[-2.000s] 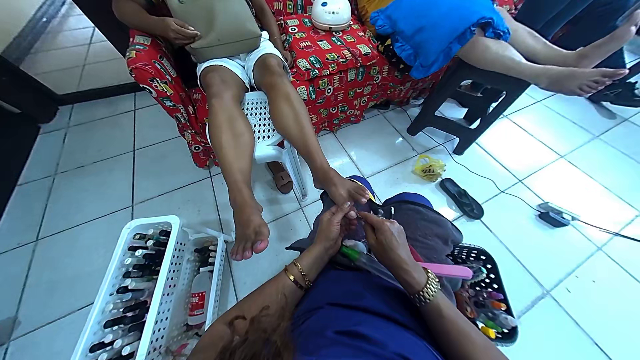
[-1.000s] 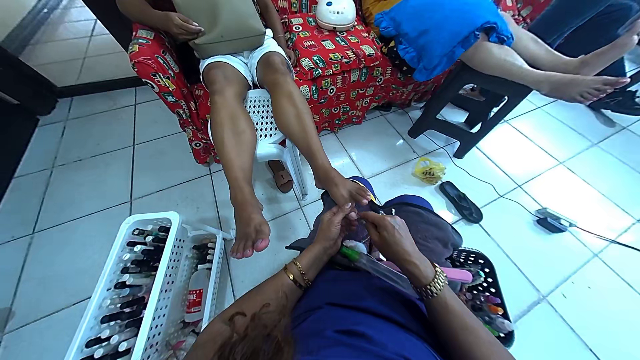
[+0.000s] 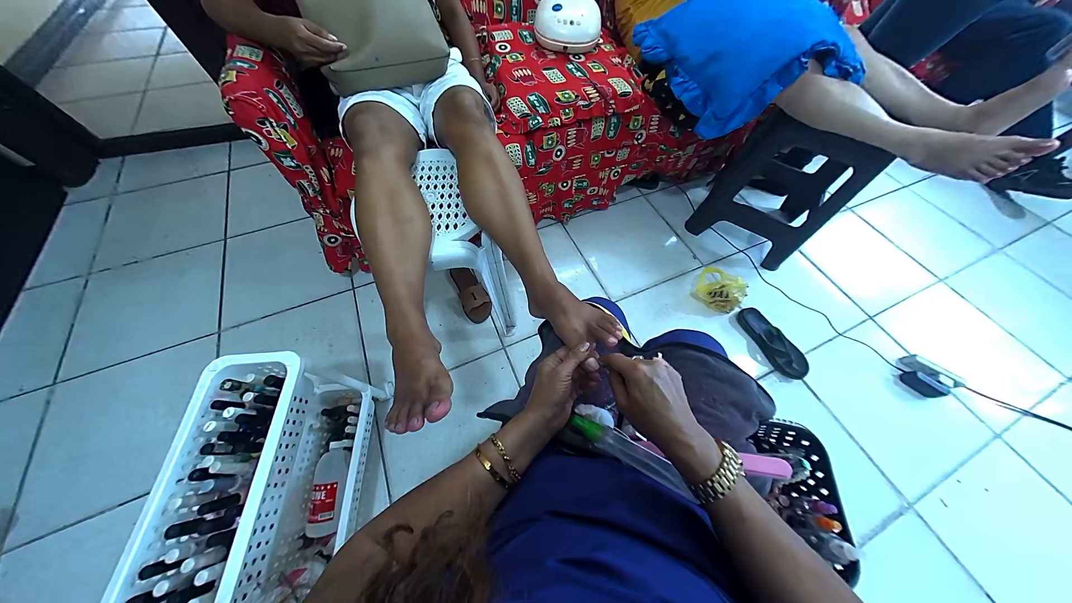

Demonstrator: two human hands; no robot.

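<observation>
My left hand (image 3: 559, 381) has its fingers closed on the toes of a seated person's foot (image 3: 578, 318), which rests on the dark cloth (image 3: 712, 389) over my lap. Close against it, my right hand (image 3: 653, 389) is bent with thumb and fingers together at the same toes; whether a small tool is between them cannot be told. Below the hands, a clear tube-like thing with a green end (image 3: 590, 427) and a white wad (image 3: 596, 414) lie on my lap. A pink-handled item (image 3: 766, 466) passes under my right wrist. The person's other foot (image 3: 419, 381) hangs to the left.
White baskets of nail polish bottles (image 3: 289, 377) stand at left, one with a larger bottle (image 3: 327, 494). A black basket (image 3: 825, 452) is at right. Beyond are a black flip-flop (image 3: 772, 342), yellow plastic bag (image 3: 720, 290), power cord adapter (image 3: 928, 377), black stool (image 3: 837, 138) and another person's legs.
My right hand has shifted slightly at the toes, and the pink-handled item shows at a somewhat different place by my right wrist. My left hand stays at the foot.
</observation>
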